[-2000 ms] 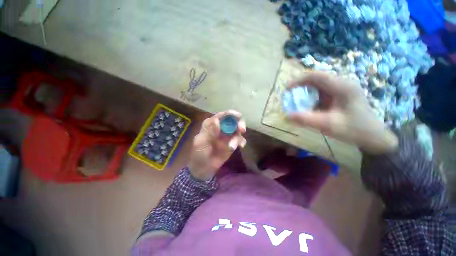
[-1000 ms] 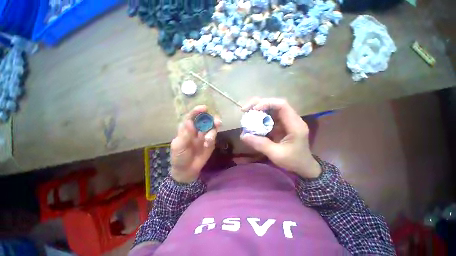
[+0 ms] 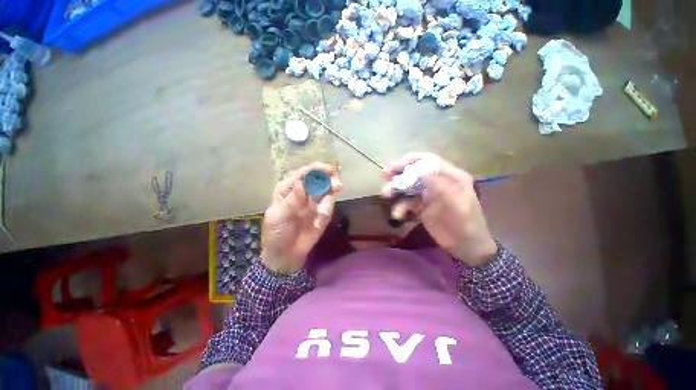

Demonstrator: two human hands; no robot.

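My left hand (image 3: pixel 294 221) holds a round dark grey-green cup (image 3: pixel 317 183), its hollow side facing up, over the table's near edge. My right hand (image 3: pixel 446 206) holds a pale ruffled piece (image 3: pixel 408 180), partly hidden by the fingers, to the right of the cup and apart from it. A thin tan stick (image 3: pixel 343 139) runs from over the cardboard to my right hand's fingers. A small white disc (image 3: pixel 297 131) sits on the stained cardboard pad (image 3: pixel 284 99).
Dark cups (image 3: pixel 271 34) and pale ruffled pieces (image 3: pixel 381 53) lie heaped at the back. Crumpled white material (image 3: pixel 566 87), a yellow stick-like item (image 3: pixel 640 100), pliers (image 3: pixel 162 195) and a blue crate (image 3: pixel 107 19) are on the table. A yellow-rimmed tray (image 3: pixel 213 259) and red stools (image 3: pixel 145 335) are below.
Since two seconds ago my right hand has come in beside my left with the ruffled piece. Over the last second it has turned, so its fingers cover more of the piece.
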